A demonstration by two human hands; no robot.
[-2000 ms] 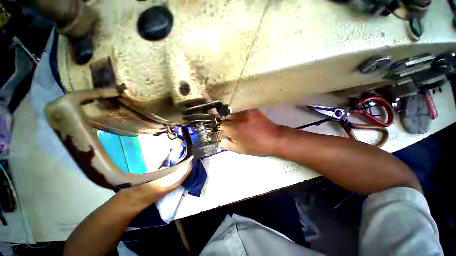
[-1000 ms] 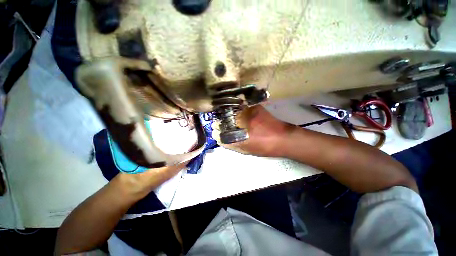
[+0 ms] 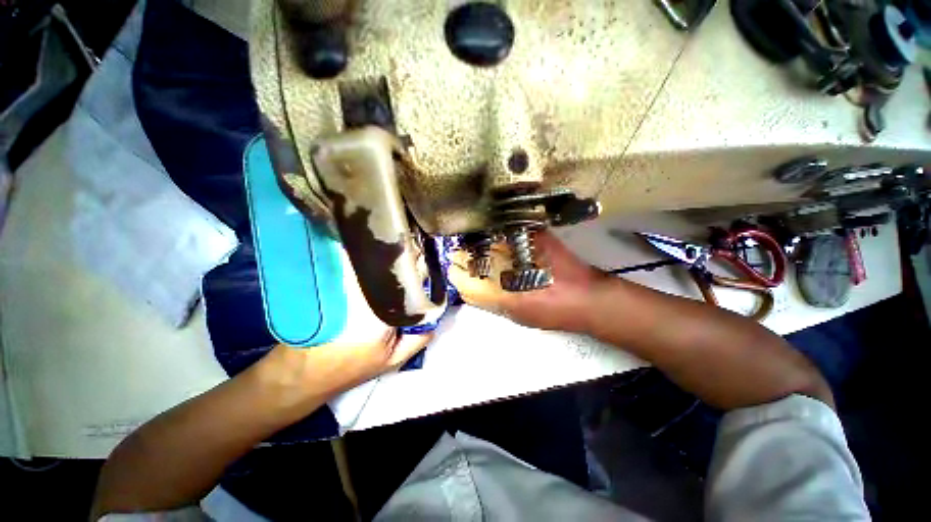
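Navy fabric (image 3: 233, 311) lies on the table left of the machine and under my left forearm; a small part shows bright blue near the needle area. My left hand (image 3: 352, 359) is at the fabric below the chipped lever guard (image 3: 370, 219), its fingertips partly hidden. My right hand (image 3: 541, 291) is behind the tension assembly (image 3: 526, 260), fingers reaching to the bright blue fabric; its fingertips are hidden by the machine parts. The needle and presser foot are hidden. A pale grey fabric piece (image 3: 153, 229) lies at the left on the navy fabric.
The cream machine head (image 3: 582, 92) fills the top. The turquoise lamp (image 3: 286, 255) stands left of the lever guard. Scissors (image 3: 730, 267), a round grey disc (image 3: 823, 270) and a small red-handled tool (image 3: 855, 257) lie at the right. The table's front edge (image 3: 531, 390) runs below my hands.
The view has shifted, so the machine head sits further right. More navy fabric and the whole lamp show at the left. Both hands stay at the work; the blue bunch below the guard shows less.
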